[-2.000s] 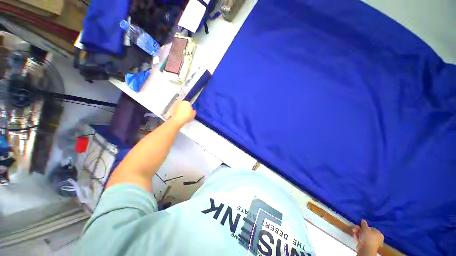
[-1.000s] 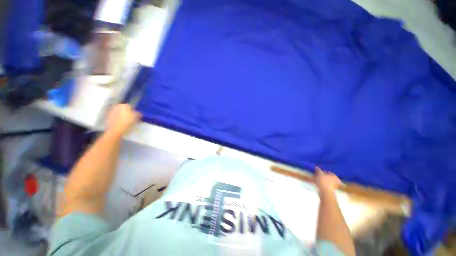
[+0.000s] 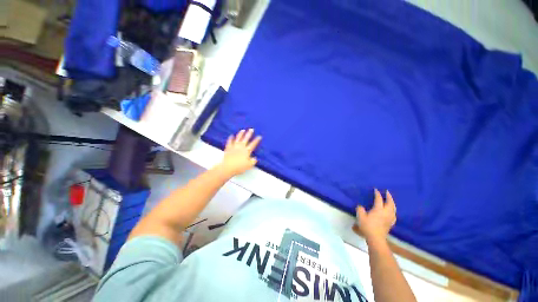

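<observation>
Bright blue fabric [image 3: 342, 112] lies over the pale table, with soft wrinkles toward the right and its near edge running along the table's near side. My left hand [image 3: 240, 154] rests at the near edge close to the left corner, fingers spread, holding nothing. My right hand [image 3: 377, 217] is on the near edge farther right, fingers apart, holding nothing visible. A brown strip [image 3: 478, 283] lies along the table edge to the right of my right hand, partly under the fabric. A bar-like weight [image 3: 187, 131] sits by the fabric's left corner.
A reddish-brown wrapped block [image 3: 181, 72], a plastic bottle [image 3: 140, 59] and a small blue scrap [image 3: 135, 107] lie on the table's left part. Dark and blue cloth [image 3: 91, 38] is heaped at upper left. A box [image 3: 112, 212] stands on the floor at left, near a fan.
My left hand has come off the corner and moved right along the near edge with fingers spread. My right hand has opened and moved left. The view has also shifted.
</observation>
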